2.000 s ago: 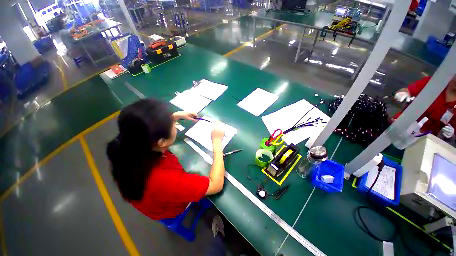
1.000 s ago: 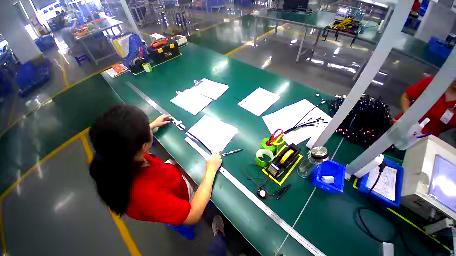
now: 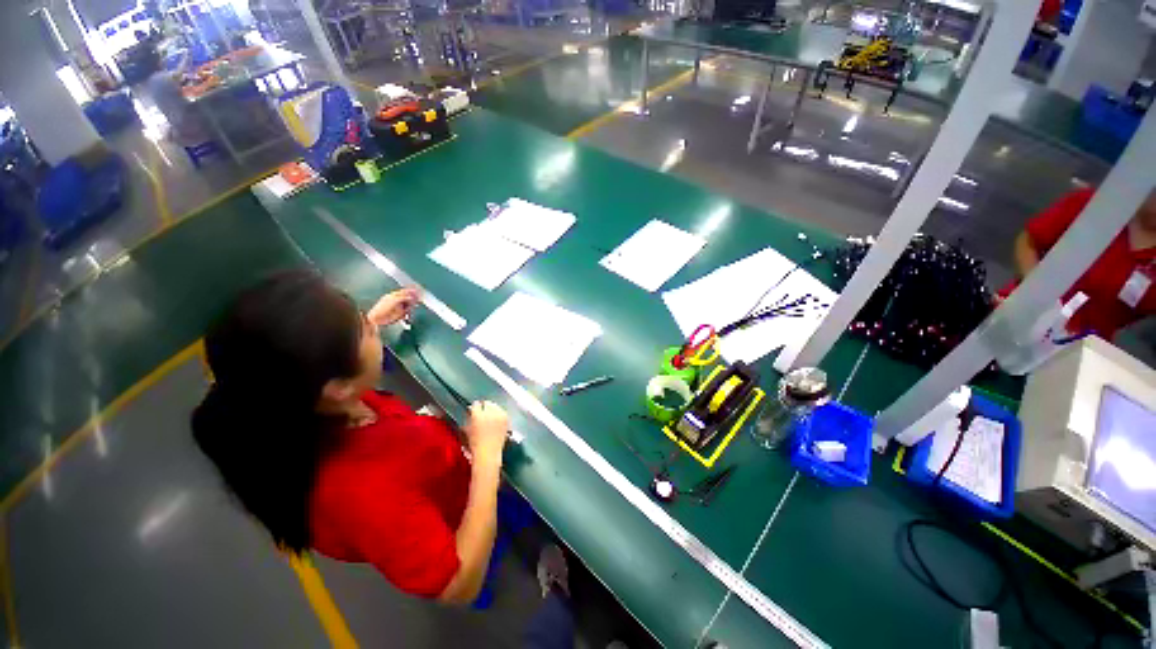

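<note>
Neither of my own hands is in view. In front of me a seated person in a red shirt [image 3: 393, 507] holds a thin black cable [image 3: 437, 374] between both hands, over the bench's near edge. A long steel rule [image 3: 647, 505] runs along that edge. A white sheet [image 3: 535, 339] lies beside the rule, with a dark pen [image 3: 586, 384] at its right. A small round black-and-white item [image 3: 662, 487] lies nearer me.
Green tape rolls [image 3: 668, 397], a black-and-yellow dispenser [image 3: 719, 402], a clear jar [image 3: 801, 389] and a blue bin [image 3: 833, 445] stand mid-bench. White posts [image 3: 915, 209] rise at right, near a dark cable heap [image 3: 925, 298], a tester [image 3: 1097, 431] and another person [image 3: 1122, 273].
The seated person's hands have moved from over the sheet to the rule, then back past the bench's near edge with the cable. The far-right person's gloved hands have left view.
</note>
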